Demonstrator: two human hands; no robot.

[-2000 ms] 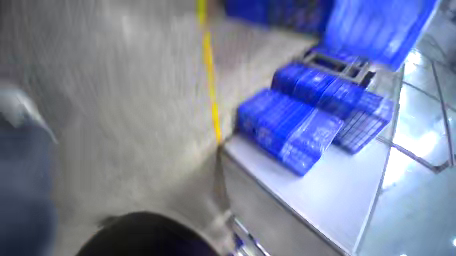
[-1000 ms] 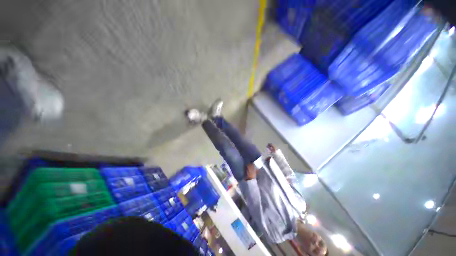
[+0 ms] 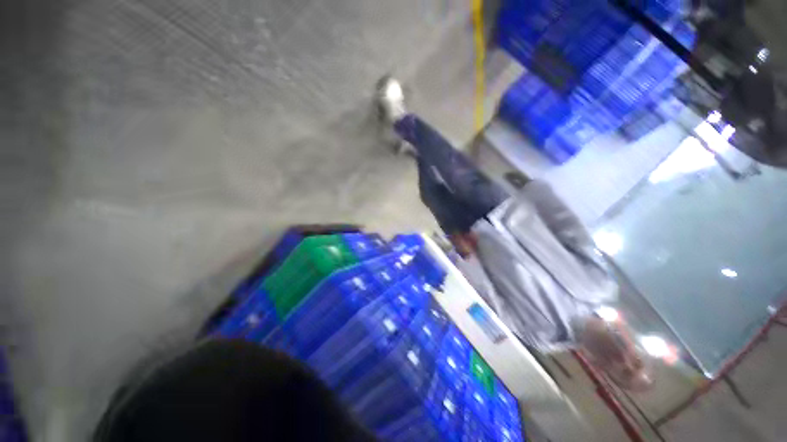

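Observation:
Neither of my hands is in the picture. Nearest in front of me, in the sideways and blurred head view, is a tall stack of blue crates (image 3: 380, 332) with pale labels. A green crate (image 3: 309, 269) sits among them, and a smaller green patch shows further along the stack. A large black shape (image 3: 229, 397), unclear what, blocks the lower left and hides part of the stack.
A person in a light grey jacket (image 3: 539, 263) and dark trousers walks beyond the stack. A white panel (image 3: 492, 324) with a blue label stands beside it. More blue crates (image 3: 561, 78) stand past the yellow floor line (image 3: 480, 65). A dark round object (image 3: 751, 86) is upper right.
The view has shifted. The crate stack now stands further right in the picture and shows more of its side. The person appears larger and further right. A dark round object has come in at upper right.

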